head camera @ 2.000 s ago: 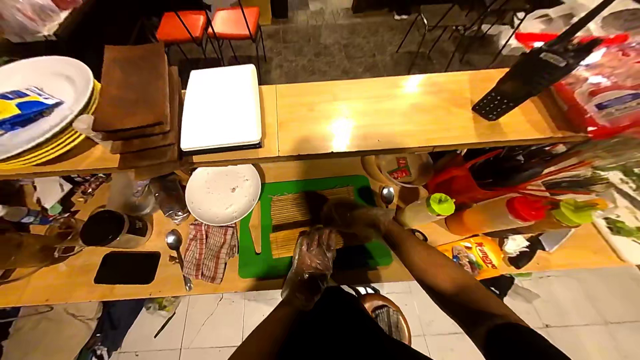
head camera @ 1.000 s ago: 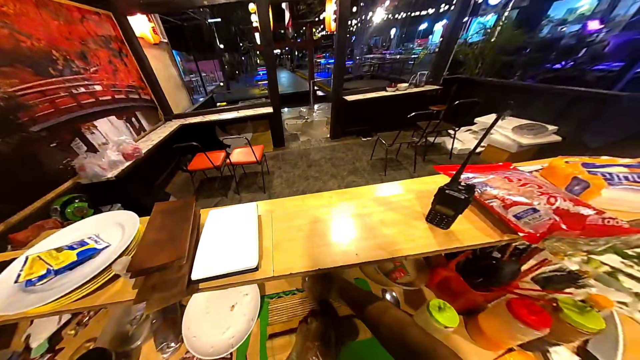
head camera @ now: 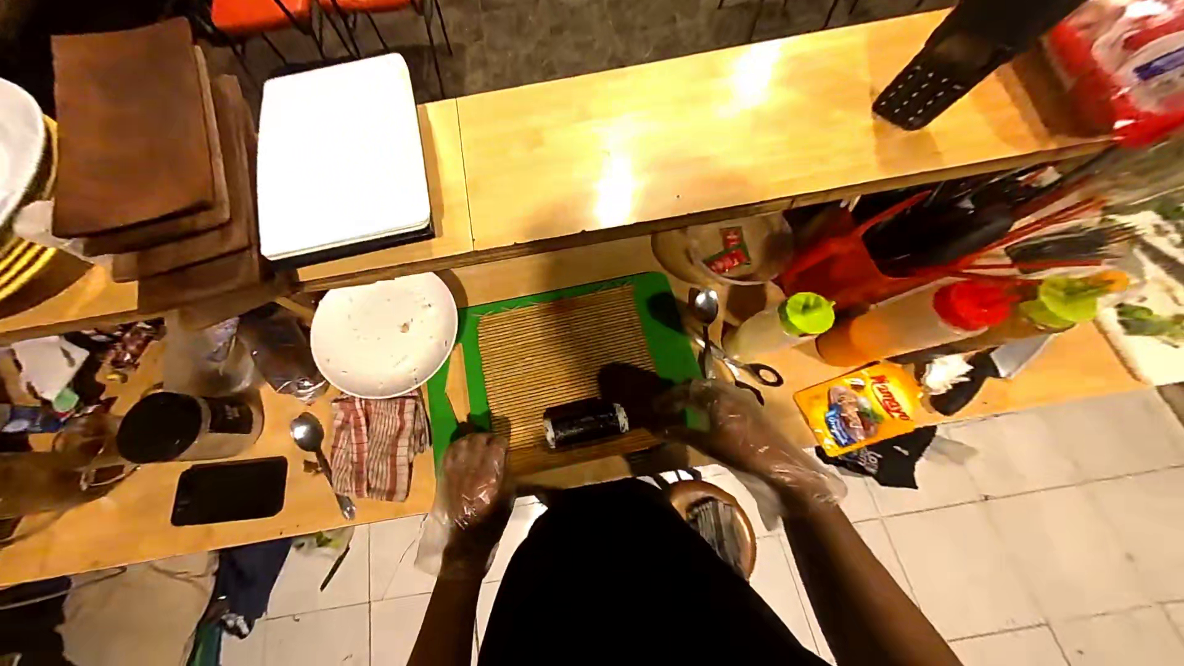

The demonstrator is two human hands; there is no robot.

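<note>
A dark seaweed-wrapped roll with white rice at its ends [head camera: 585, 424] lies across the near part of a bamboo rolling mat [head camera: 564, 347]. Under the mat is a green cutting board [head camera: 673, 338]. My left hand [head camera: 476, 476], in a clear plastic glove, is at the board's near left corner, by the dark handle of a knife [head camera: 456, 384]; whether its fingers grip the handle cannot be told. My right hand [head camera: 731, 435], gloved too, hovers right of the roll, fingers apart, with nothing seen in it.
Left of the board are a white plate [head camera: 384, 335], a striped cloth [head camera: 377, 449], a spoon [head camera: 319, 458] and a lidded jar [head camera: 185, 425]. To the right stand squeeze bottles [head camera: 805, 319], beside scissors [head camera: 749, 370] and a yellow packet [head camera: 860, 407]. A raised wooden shelf [head camera: 592, 166] runs behind.
Two seconds ago both hands were together over the mat; now they are apart, one at each side, and the roll shows between them. The view tilted up, then down again.
</note>
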